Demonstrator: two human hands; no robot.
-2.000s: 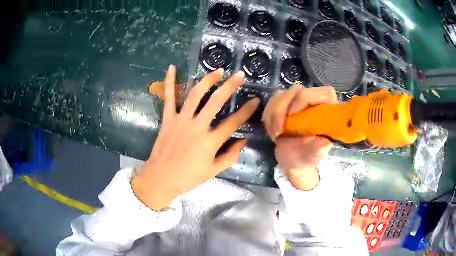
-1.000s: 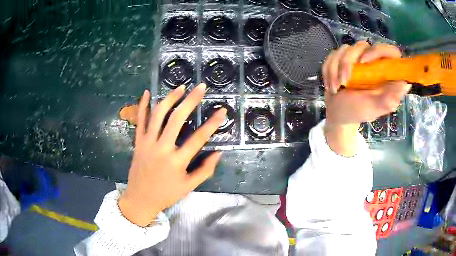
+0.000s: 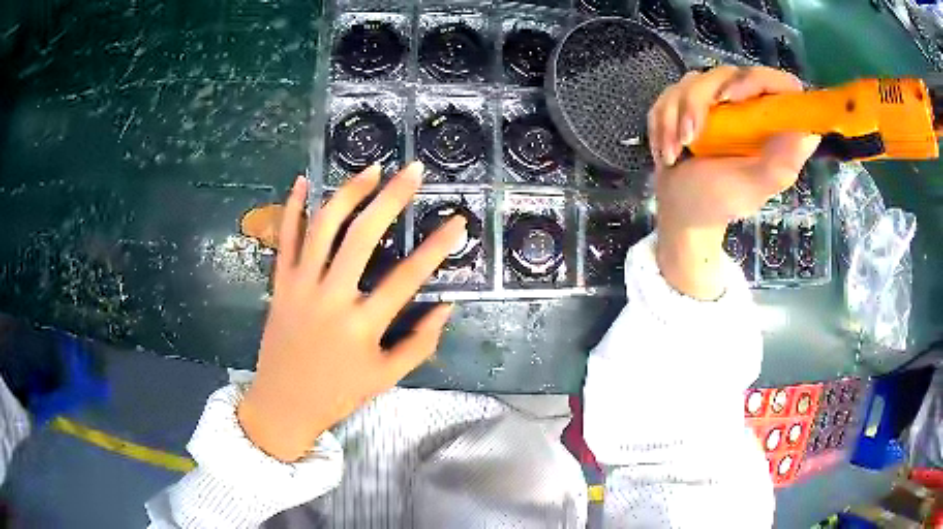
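My right hand [image 3: 724,170] is closed around an orange electric screwdriver [image 3: 827,122] at the right, over the edge of the dark mesh-like screw dish [image 3: 610,88]. The screwdriver's tip is hidden by my fingers. The dish lies on a clear blister tray [image 3: 494,240] of round black parts. My left hand [image 3: 346,300] is spread over the tray's near left corner, fingers apart, holding nothing. It partly covers black parts there. A black part with a pale centre [image 3: 537,244] sits in the near row.
A crumpled clear plastic bag [image 3: 882,274] lies on the green bench right of the tray. A tan patch [image 3: 263,225] is left of it. Below the bench edge are a red tray [image 3: 778,429] and blue bins [image 3: 879,422].
Compared with two seconds ago, my right hand and the screwdriver have moved from the near row up and right, to beside the dish. My left hand stays spread. The view has shifted.
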